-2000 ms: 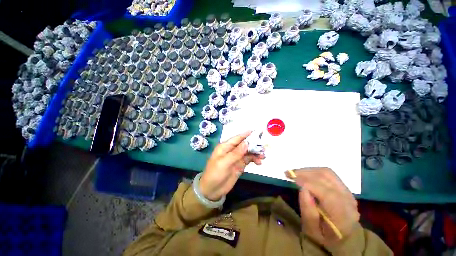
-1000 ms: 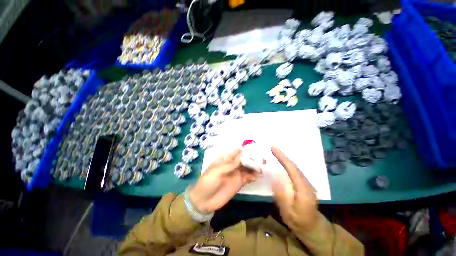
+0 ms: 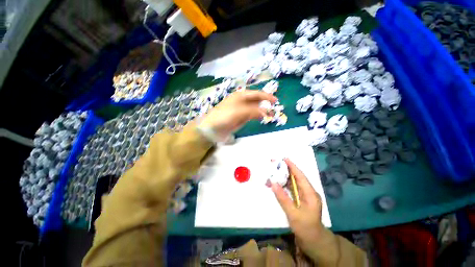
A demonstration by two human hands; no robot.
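Note:
My right hand (image 3: 303, 208) holds a white knobbly figurine body (image 3: 279, 172) at its fingertips above the white sheet (image 3: 224, 206). The thin yellow stick (image 3: 295, 190) is also in that hand, pointing up beside the body. My left hand (image 3: 242, 112) reaches across to the small cluster of cream-yellow and white pieces (image 3: 280, 119) above the sheet. Its fingertips are over the cluster's upper left; whether they grip a piece cannot be told. The red glue dish (image 3: 242, 174) lies on the sheet, left of the held body.
White bodies (image 3: 333, 78) are heaped at back right, above dark grey caps (image 3: 359, 148). Rows of capped bodies (image 3: 125, 130) lie left, partly behind my left sleeve, with a black phone (image 3: 102, 195). Blue bins (image 3: 416, 99) stand right, left and far left-back. A white cable (image 3: 169, 55) lies behind.
The view has shifted and turned. My left hand has let go of the body and moved up to the small pieces. My right hand now holds the body along with the stick.

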